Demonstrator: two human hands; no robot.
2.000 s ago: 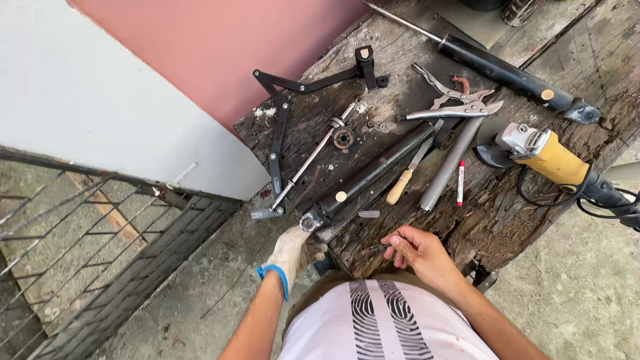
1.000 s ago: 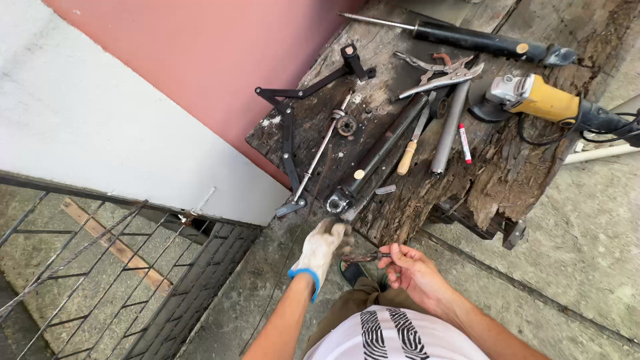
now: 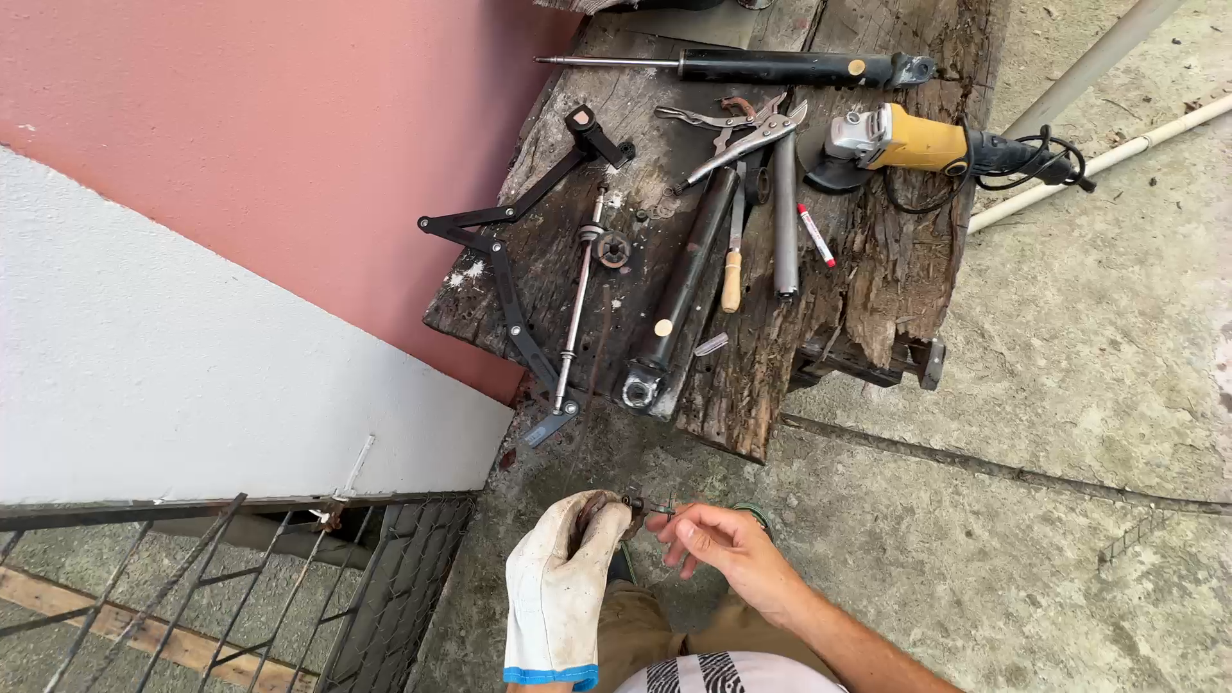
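Note:
My left hand [image 3: 568,568], in a white work glove with a blue cuff, is closed around a small dark metal part [image 3: 635,502] in front of my body. The bare fingers of my right hand [image 3: 722,544] pinch the thin right end of that part. Beyond both hands, a black shock absorber tube [image 3: 688,269] lies on the worn wooden bench [image 3: 741,414], its eyelet end nearest me. A slim metal rod [image 3: 579,308] with a round fitting [image 3: 612,249] lies to its left, beside a folding black linkage [image 3: 505,279]. The exact kind of the held part cannot be told.
Locking pliers [image 3: 741,144], a wooden-handled file [image 3: 732,279], a grey tube [image 3: 786,221] and a red-and-white marker [image 3: 816,236] lie on the bench. Another shock absorber [image 3: 784,67] and a yellow angle grinder [image 3: 919,140] are farther back. A metal grille [image 3: 221,577] stands at left.
My left hand has moved from near the black tube's eyelet end to in front of my body, beside my right hand. Both hands now meet at the small part. The view has shifted and turned.

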